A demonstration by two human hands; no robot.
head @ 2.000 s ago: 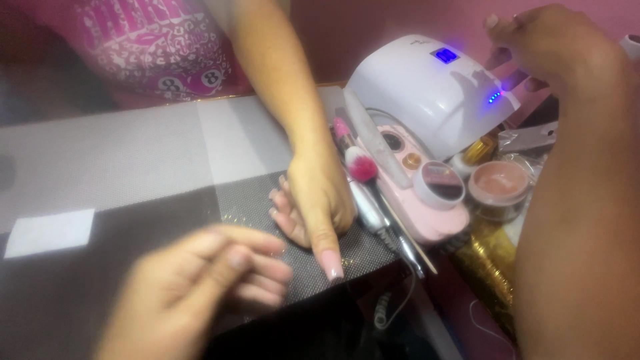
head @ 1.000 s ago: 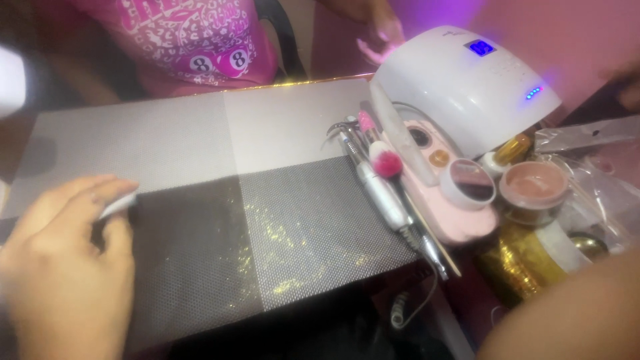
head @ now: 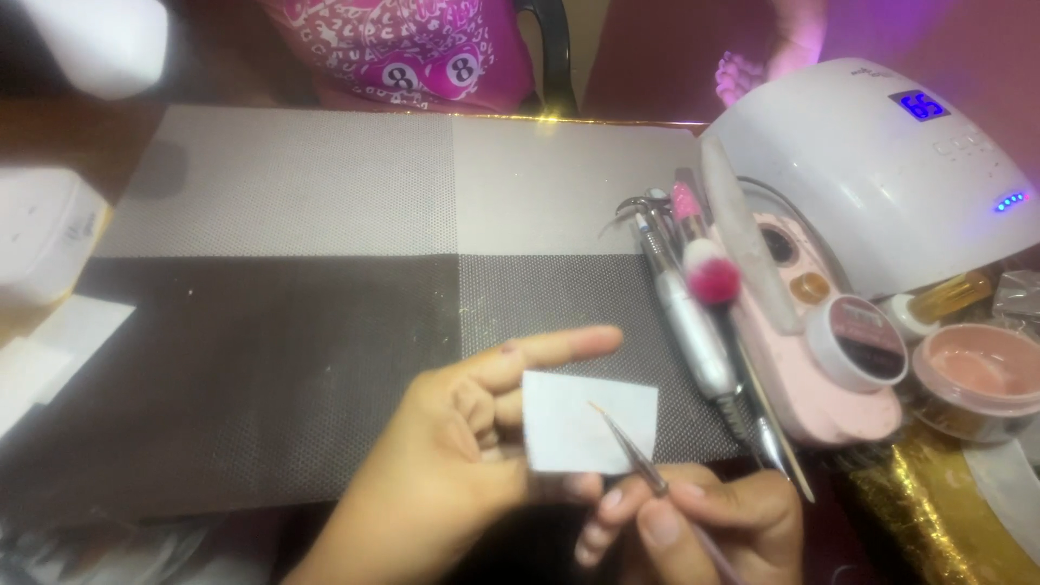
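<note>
My left hand holds a small white square wipe or paper near the table's front edge, its index finger stretched to the right. In my right hand is a fine-tipped brush with a metal ferrule; its tip lies over or against the white square, and I cannot tell whether they touch. Right of my hands lie a silver nail drill handpiece, a pink-tipped dust brush and a pale nail file. Another person's hand is beside the white nail lamp, partly hidden by it.
A pink device carries a lidded jar. An open jar of pinkish product stands beside it, above gold material. White wipes and a white container sit at left. A person in a pink shirt is across the table.
My left hand has moved right, from the table's left side to the front middle. My right hand, away at the lamp two seconds ago, now holds a brush. The other person's hand has left the mat.
</note>
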